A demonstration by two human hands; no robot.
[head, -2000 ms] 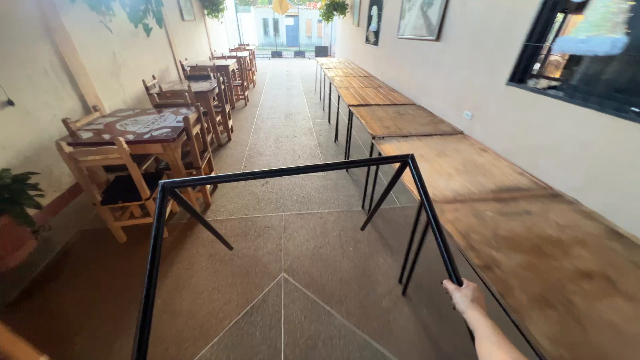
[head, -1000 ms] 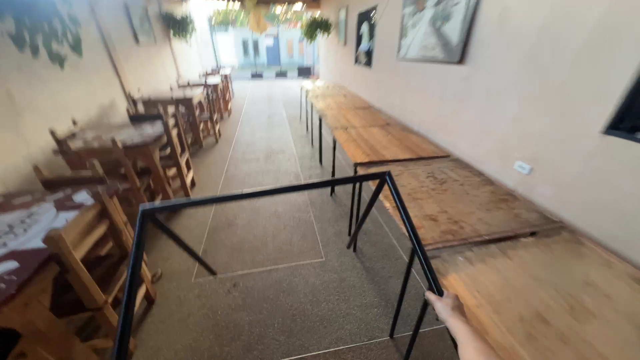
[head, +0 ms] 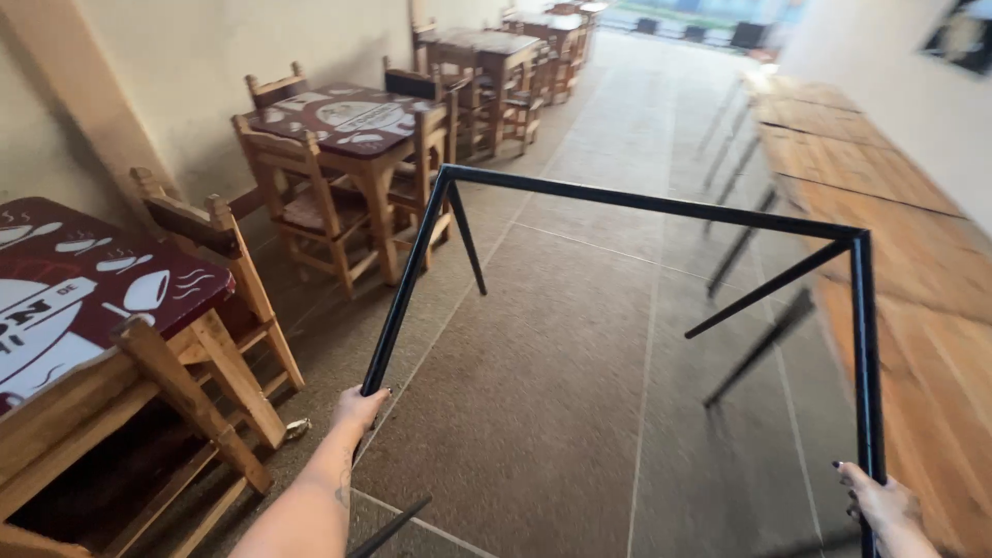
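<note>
A black metal table frame [head: 651, 203] with several legs is held out in front of me over the floor. My left hand [head: 363, 409] grips its left side bar. On the opposite side bar, at the lower right, my right hand [head: 880, 496] is closed, beside the edge of the long row of wooden tables. Two short legs hang down from the far corners, and part of another shows at the bottom near my left forearm. The near end of the frame is out of view.
Wooden tables with printed maroon tops [head: 341, 116] and wooden chairs [head: 310, 201] line the left wall; the nearest maroon table [head: 163, 271] is close to my left arm. Wooden tabletops on thin dark legs [head: 868, 170] run along the right wall. Dark boxy objects [head: 748, 35] stand at the far end.
My left hand has come into view, gripping the frame's left bar. My right hand stays on the right bar. The nearer tables on the left now show more fully as the view has turned left.
</note>
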